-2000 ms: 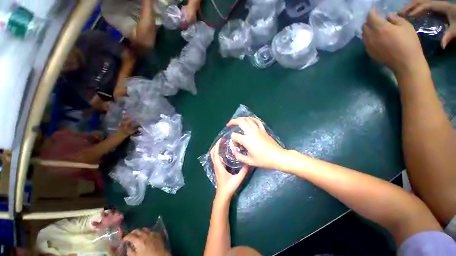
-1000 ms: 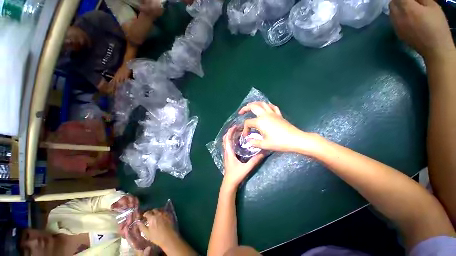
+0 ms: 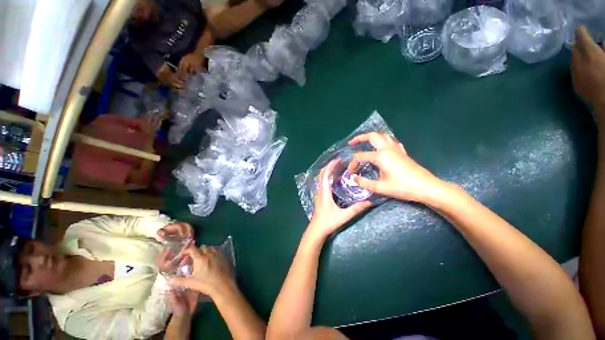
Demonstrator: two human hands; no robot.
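Note:
A clear round container (image 3: 355, 187) with a small white patch in it is held between my hands, near the middle of the green tabletop. A thin clear bag (image 3: 306, 192) lies under and around it, with its corners sticking out. My left hand (image 3: 328, 202) curls around the container's near left side. My right hand (image 3: 393, 169) grips the upper right side, with its fingertips over the rim and inside the opening. The palms partly hide the container. I cannot tell whether it is inside the bag.
A heap of bagged containers (image 3: 232, 159) lies at the left. More bagged containers (image 3: 476, 38) stand in a row at the far edge, beside a flat ringed clear piece (image 3: 422, 44). A person in pale yellow (image 3: 113, 279) handles a clear bag at lower left. Another person's arm (image 3: 594, 199) is at the right edge.
The view has shifted, so things appear in other places. My hands stay around the same container; my right fingers have moved slightly at its rim. The person in yellow has come further into view.

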